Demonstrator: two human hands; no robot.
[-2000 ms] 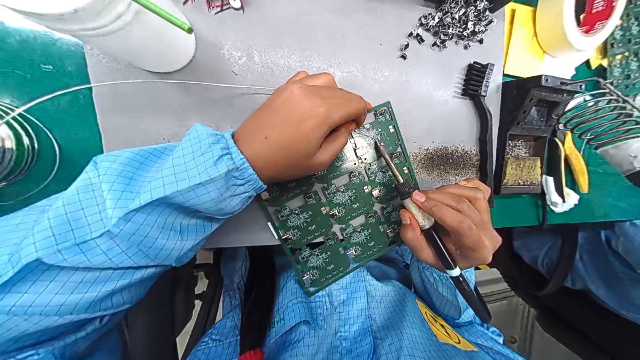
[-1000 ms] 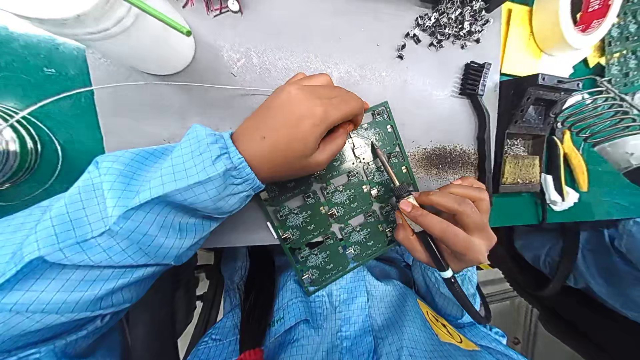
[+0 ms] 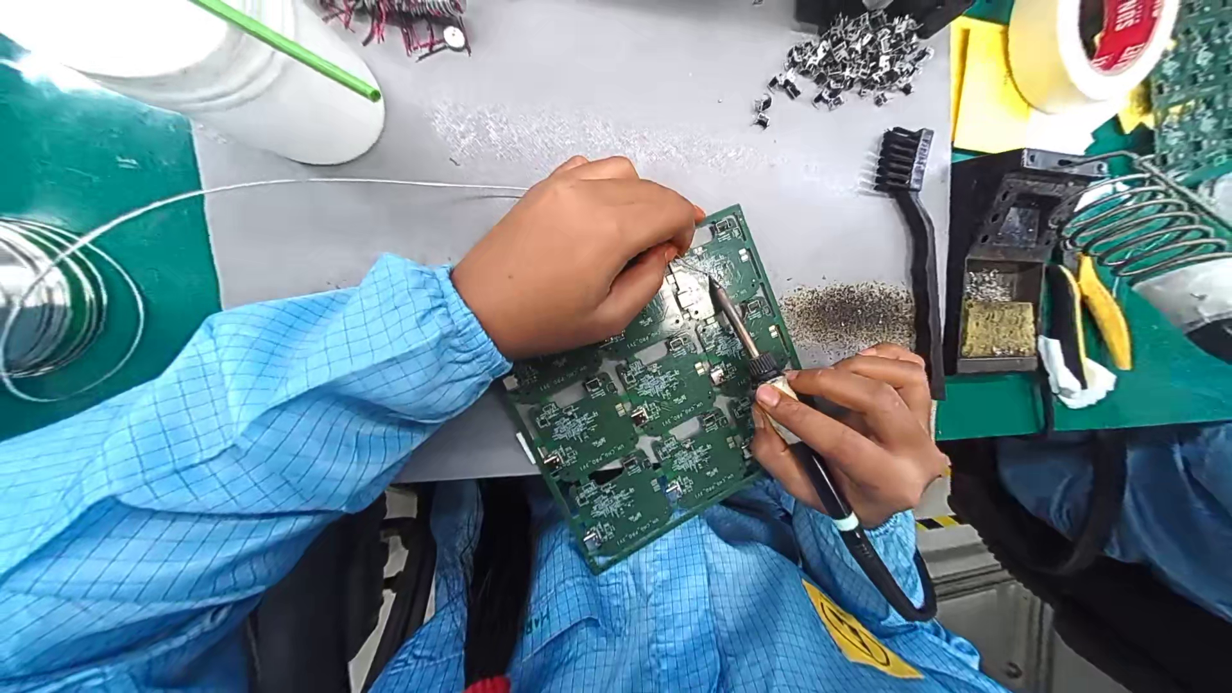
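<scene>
A green printed circuit board panel (image 3: pixel 664 385) lies tilted across the near edge of the grey mat, partly overhanging it. My left hand (image 3: pixel 587 260) is over the panel's upper left part, fingertips pinched on thin solder wire (image 3: pixel 337 181) that runs in from the coil (image 3: pixel 58 298) at the left; the wire's end is mostly hidden by the fingers. My right hand (image 3: pixel 847 433) holds a soldering iron (image 3: pixel 818 476) by its grip like a pen. The iron's tip is at a bright metal part (image 3: pixel 691 293) near the panel's upper right, close to my left fingertips.
A white container (image 3: pixel 318 106) with a green stick stands upper left. Small metal components (image 3: pixel 857 58) are heaped at the top. To the right are a black brush (image 3: pixel 914 231), dark grains (image 3: pixel 847 316), an iron stand with sponge (image 3: pixel 999 330), yellow-handled pliers (image 3: pixel 1103 313) and a tape roll (image 3: pixel 1039 58).
The right hand and the iron have shifted slightly, with the tip staying around the same part of the panel. The left hand and the panel look almost unmoved.
</scene>
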